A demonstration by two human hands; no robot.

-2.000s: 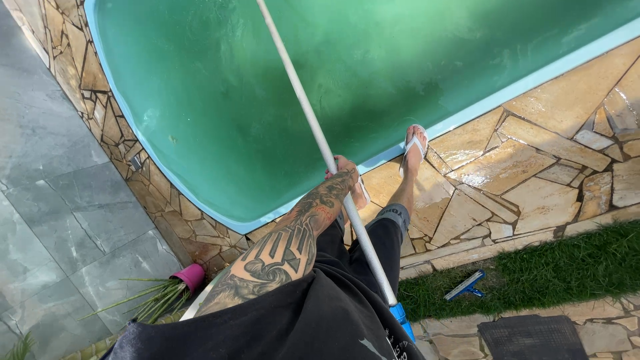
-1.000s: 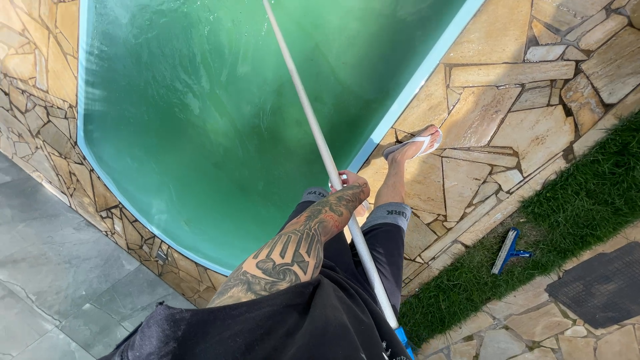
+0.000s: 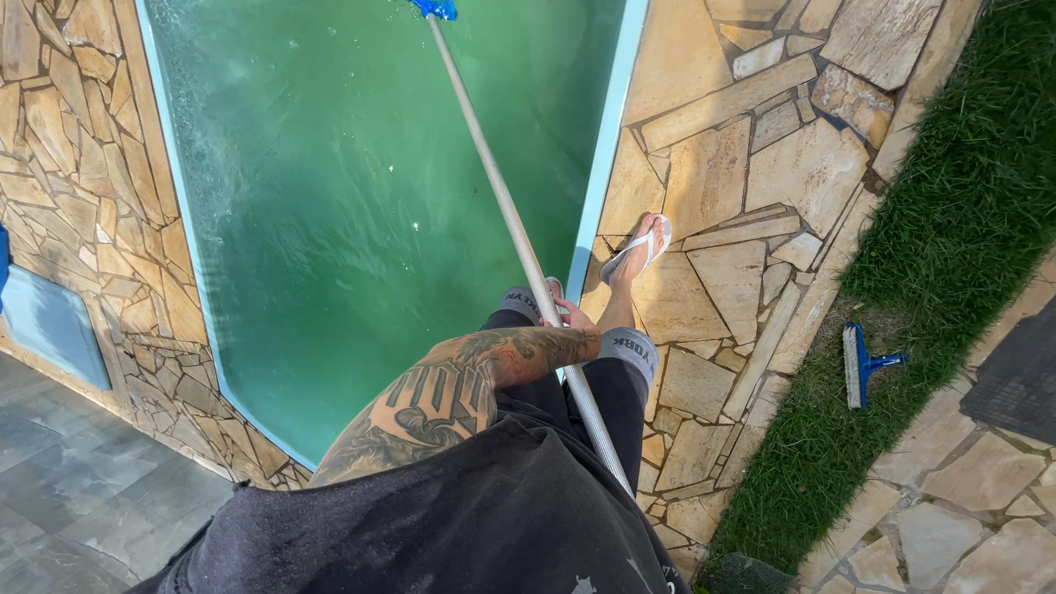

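A long ribbed metal pole (image 3: 505, 196) runs from beside my dark shorts up over the green pool water (image 3: 379, 181). My left hand (image 3: 571, 315) is closed around it near my knees, with the tattooed forearm lying across the pole. At the pole's far end, a blue pool-tool head (image 3: 436, 8) shows at the water, cut off by the top edge of the view. My right hand is not seen. The pole's lower end passes out of sight behind my dark shirt.
My foot in a white flip-flop (image 3: 639, 247) stands on stone paving beside the light-blue pool rim (image 3: 606, 132). A blue pool brush (image 3: 858, 365) lies on the grass strip (image 3: 924, 272) at right, near a dark mat (image 3: 1019, 379). A light-blue panel (image 3: 58, 322) is at far left.
The blue head at the pole's far end has come into sight at the top, with splashes and ripples in the water. The view has turned strongly. My left hand stays on the pole.
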